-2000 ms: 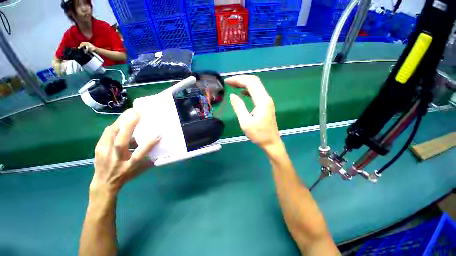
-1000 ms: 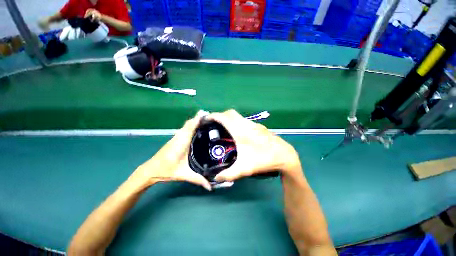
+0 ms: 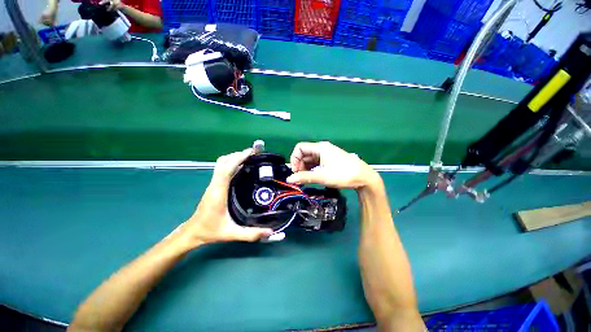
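Observation:
An opened security camera unit lies on the bench in front of me. Its round black base housing (image 3: pixel 249 201) faces up, with a pale ring (image 3: pixel 264 196) inside. My left hand (image 3: pixel 217 204) grips the housing around its left side. Red, blue and white internal wires (image 3: pixel 285 194) run from it to the loose black lens housing (image 3: pixel 330 211) with a circuit board, lying to the right. My right hand (image 3: pixel 327 167) is above the wires at the housing's upper right edge, fingers curled; whether it pinches a wire is unclear. White antenna ends show above and below the housing.
Another opened camera (image 3: pixel 214 72) with a white cable lies on the green conveyor (image 3: pixel 363 120). A black wrapped bundle (image 3: pixel 207 42) is behind it. The screwdriver (image 3: pixel 531 107) and feed hose (image 3: pixel 457 97) hang at right, near a wooden strip (image 3: pixel 557 216). A person in red is at upper left.
My right hand has come off the housing's right side to its upper right, uncovering the wires and lens housing. The housing sits slightly further left. The conveyor camera has moved right.

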